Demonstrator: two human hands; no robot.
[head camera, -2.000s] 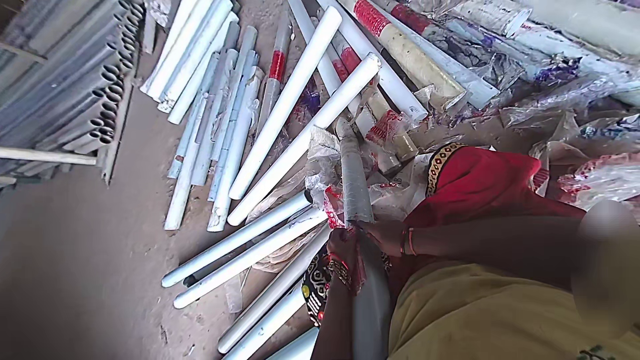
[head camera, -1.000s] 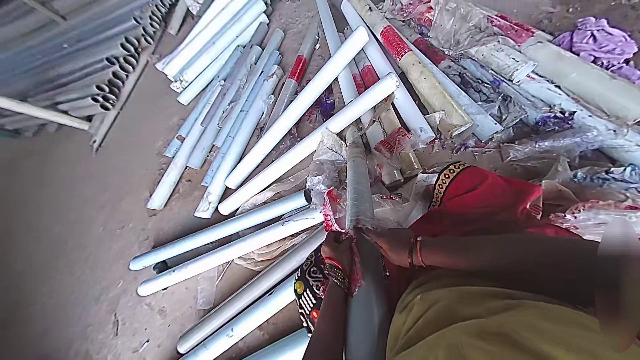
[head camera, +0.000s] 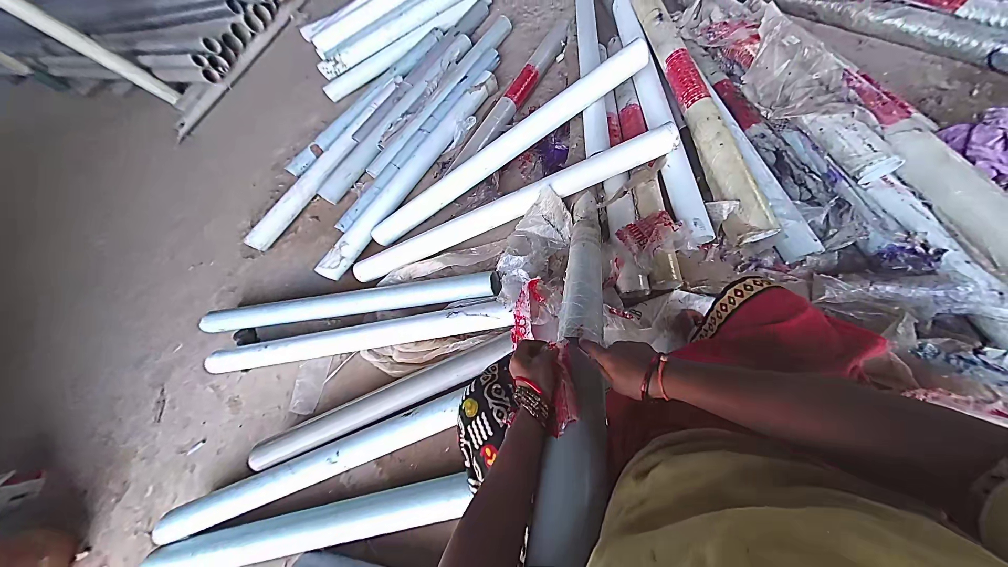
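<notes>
A long grey pipe (head camera: 579, 457) runs upright through the view in front of my body, its far part inside clear plastic film (head camera: 584, 276). My left hand (head camera: 535, 366) is closed on crumpled film with red print (head camera: 564, 398) at the pipe's left side. From the right, my right hand (head camera: 624, 367) touches the pipe at the film's edge, its fingertips against the surface; whether it grips film there is hard to tell. More loose film (head camera: 543, 236) bunches to the left of the pipe, above my left hand.
White pipes (head camera: 354, 299) lie on the dirt floor at the left, with more pale pipes (head camera: 441, 142) beyond them. Pipes in torn film with red bands (head camera: 687, 79) fill the upper right. Grey pipes (head camera: 236, 39) are stacked at upper left. A purple cloth (head camera: 980, 142) lies far right.
The view has shifted, showing more of the floor at the left. Both hands stay at about the same place on the pipe and film.
</notes>
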